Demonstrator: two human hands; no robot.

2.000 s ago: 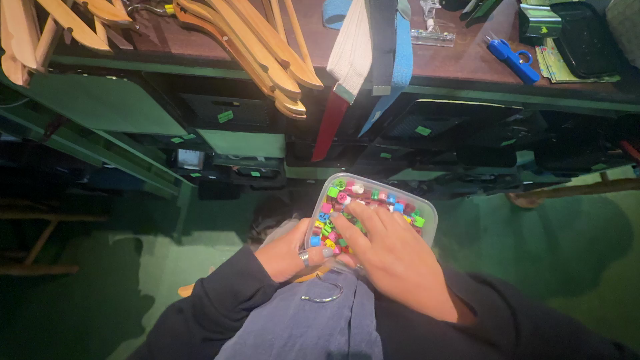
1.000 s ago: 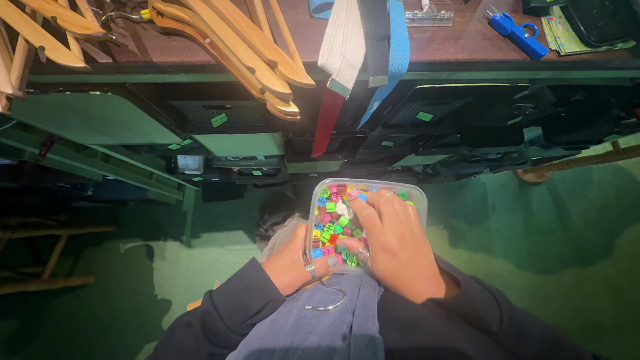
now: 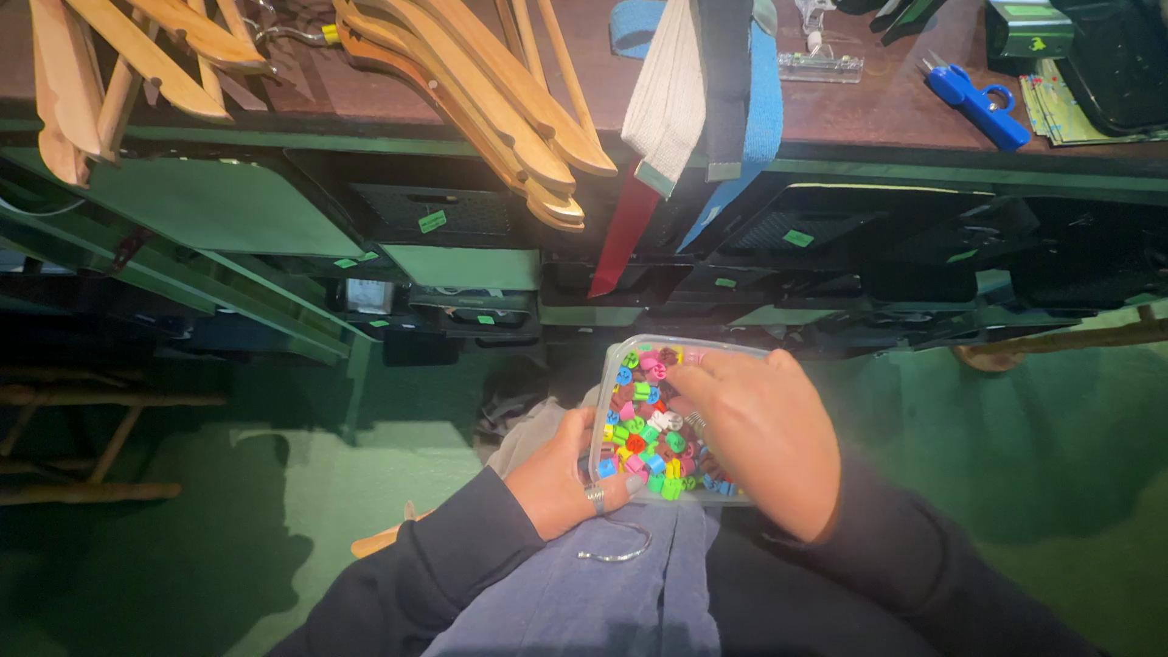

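My left hand (image 3: pixel 568 482) holds a clear plastic tub (image 3: pixel 598 429) by its left side and near corner, the thumb over the rim. Small multicoloured plastic size markers (image 3: pixel 650 433) fill the tub. My right hand (image 3: pixel 766 429) reaches into it from the right with bent fingers among the pieces; whether they pinch one is hidden. Below the tub, a blue-grey garment (image 3: pixel 593 593) lies over my lap, and a metal hanger hook (image 3: pixel 619 554) sticks out at its top.
Wooden hangers (image 3: pixel 484 91) overhang the worktop (image 3: pixel 849 114) edge, beside hanging fabric belts (image 3: pixel 671 96). Blue thread snips (image 3: pixel 981 105) and a clear clip hanger (image 3: pixel 821 67) lie to the right. Black bins (image 3: pixel 438 214) with green tags sit beneath. Wooden stool legs (image 3: pixel 109 399) stand at the left.
My right hand has shifted from spread over the markers to bent fingers at the tub's right half, so more markers show at the left. My left hand keeps hold of the tub.
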